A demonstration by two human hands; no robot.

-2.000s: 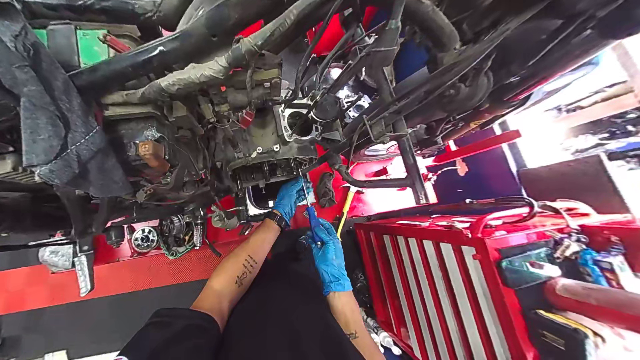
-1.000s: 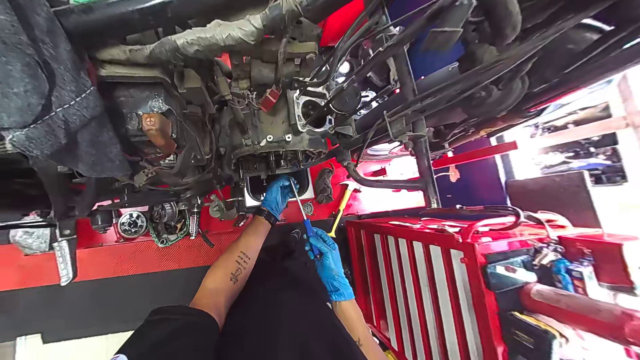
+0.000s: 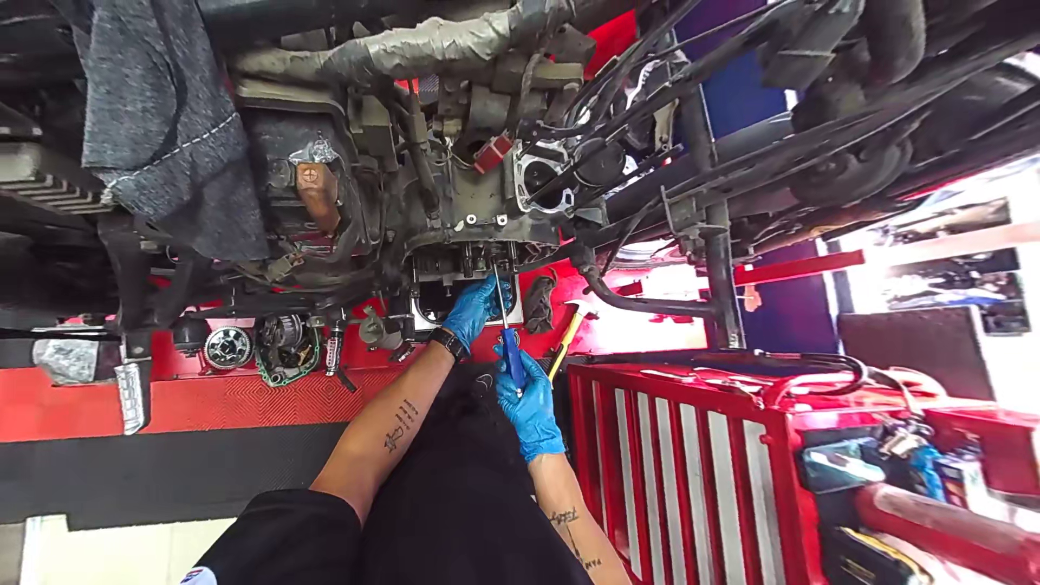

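Note:
My right hand (image 3: 528, 400), in a blue glove, grips the blue handle of a screwdriver (image 3: 512, 357). Its metal shaft points up to the opened side of a motorcycle engine (image 3: 475, 191), where the tip is hard to make out among the parts. My left hand (image 3: 479, 309), also blue-gloved, is by the shaft at the lower edge of the engine; its fingers are partly hidden, and whether they hold anything does not show. A round bore with a pale rim (image 3: 544, 183) lies up and right of the hands.
A claw hammer (image 3: 567, 337) and a dark glove or rag (image 3: 539, 304) lie on the red surface right of my hands. Removed engine parts, among them a gear (image 3: 228, 348) and a cover (image 3: 286, 345), are at left. A red tool cart (image 3: 691, 390) stands at right; a grey cloth (image 3: 166, 122) hangs upper left.
The screwdriver shaft, tilted to the left one second ago, is now closer to upright. My left hand stays at the engine's lower edge. The view has shifted slightly.

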